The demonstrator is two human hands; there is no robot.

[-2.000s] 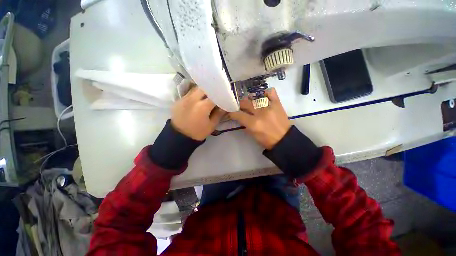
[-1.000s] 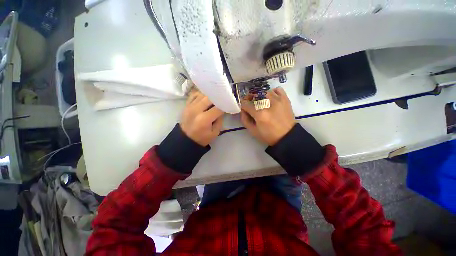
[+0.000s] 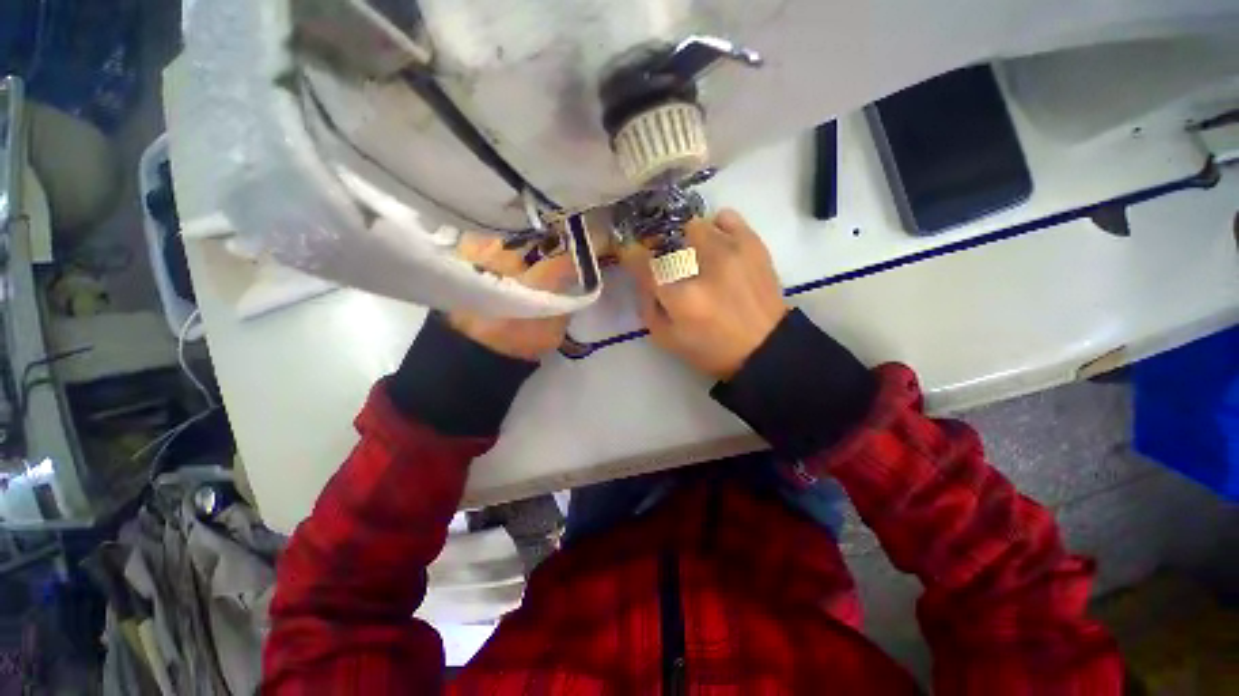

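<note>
The white sewing machine head fills the top of the view, with a cream ribbed knob and a smaller ribbed knob below it. My left hand lies at the left of the needle area, partly covered by the machine head. My right hand lies just right of the needle area, fingers bent behind the small knob. The fingertips and whatever they press on are hidden. The pale fabric piece lies on the table at the left, mostly hidden behind the machine head.
A black phone and a thin black stick lie on the machine bed at the right. A blue bin is at the far right. Grey-beige cloth is heaped at lower left. The white table has its front edge near my body.
The view has shifted closer to the machine head, which now covers more of the pale fabric and my left hand. Both hands stay by the needle area.
</note>
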